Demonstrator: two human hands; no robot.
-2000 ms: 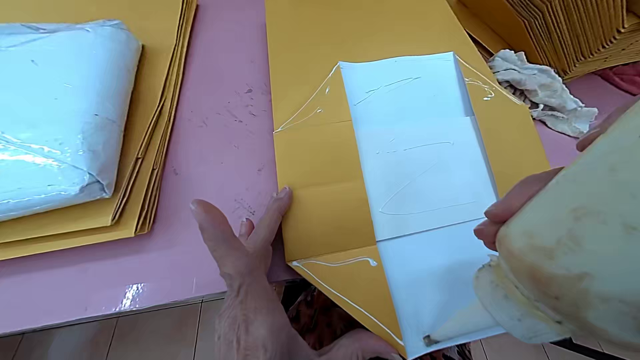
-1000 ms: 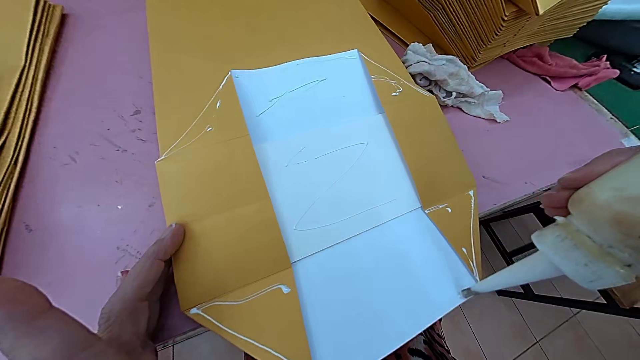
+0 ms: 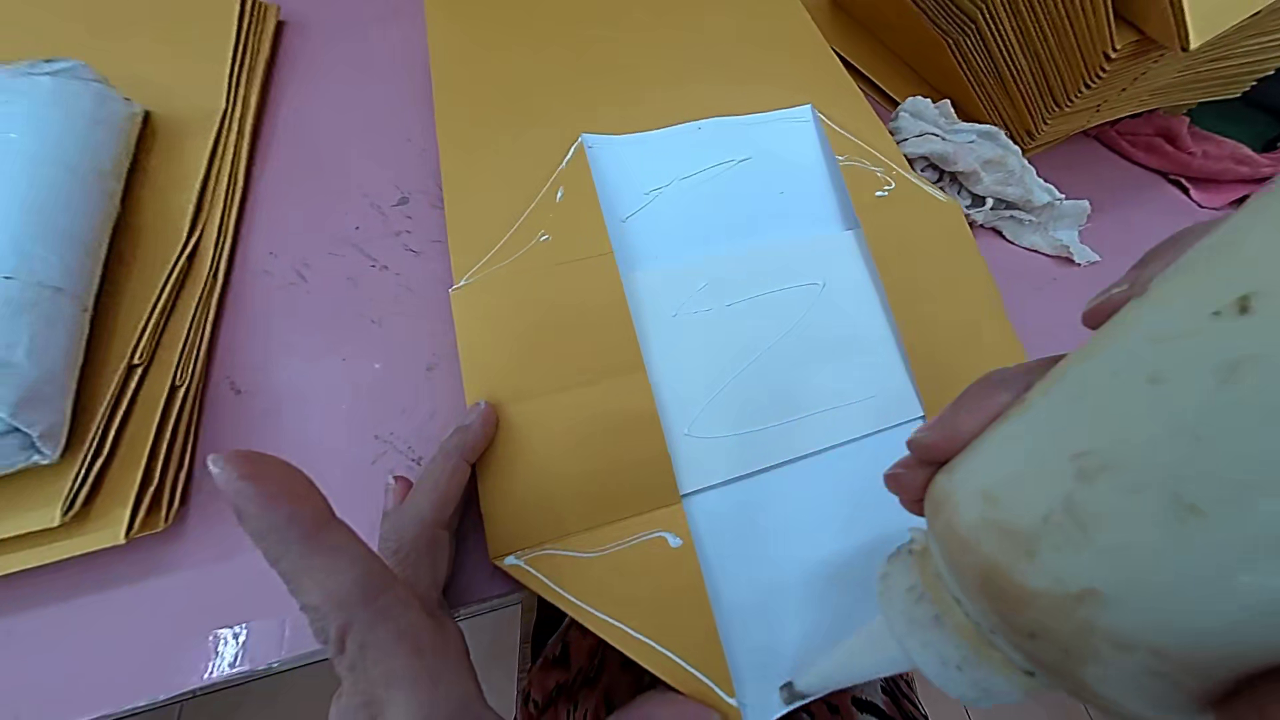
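In my right hand is a large off-white squeeze bottle, tilted down, its cone nozzle at the lower edge of the white inner panel. This panel runs down the middle of a folded yellow-brown paper envelope. Thin lines of white glue mark the envelope's corner flaps and the panel. My left hand is at the envelope's left edge, a fingertip touching it, thumb spread away. The bottle hides the lower right part of the envelope.
On the pink table, a white wrapped block lies on stacked brown paper at left. A crumpled white rag, a pink cloth and a big stack of folded brown envelopes are at upper right. The near table edge crosses below.
The view has shifted back left. Since a second ago, the nozzle has moved from the panel's lower right corner leftward along its lower edge.
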